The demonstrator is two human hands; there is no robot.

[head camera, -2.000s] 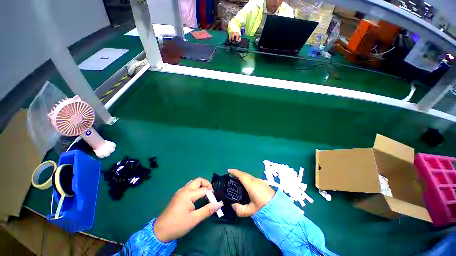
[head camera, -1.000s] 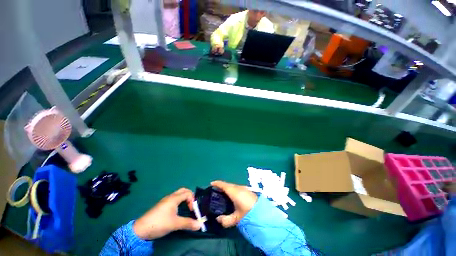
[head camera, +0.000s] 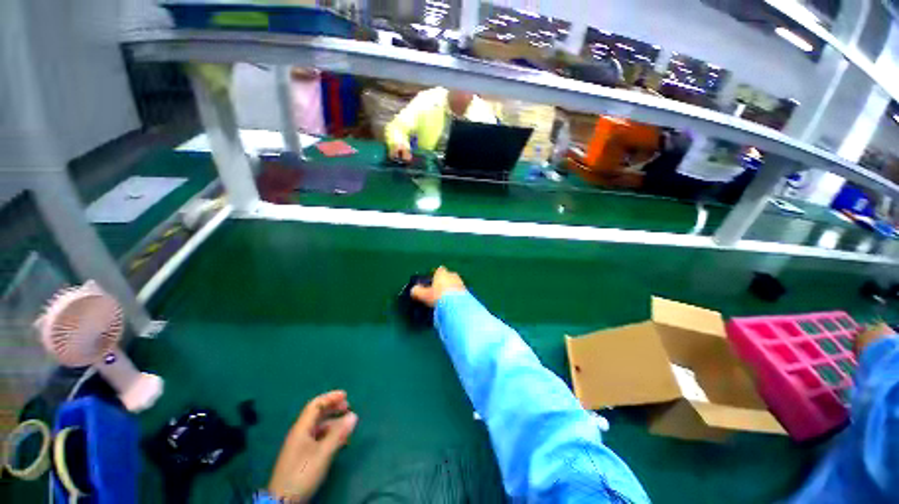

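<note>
My right hand (head camera: 440, 285) is stretched forward over the middle of the green bench (head camera: 325, 345) and holds a black housing (head camera: 415, 298) at or just above the surface. Its fingers cover part of the housing. My left hand (head camera: 317, 438) is near the front edge, fingers curled with thumb and fingertips close together; no strip shows clearly in it. The heap of white strips is mostly hidden by my right sleeve; only a small white piece (head camera: 599, 421) shows beside the sleeve.
On the left are a pink fan (head camera: 83, 327), a blue tape dispenser (head camera: 103, 448) and a pile of small black parts (head camera: 197, 437). On the right are an open cardboard box (head camera: 623, 366), a pink tray (head camera: 789, 369) and another person's hand (head camera: 871, 338). A white frame (head camera: 473, 225) crosses behind.
My right hand has moved forward with the black housing, away from my left hand. My left hand has let go of the housing and stays near the front. The camera view has tilted up.
</note>
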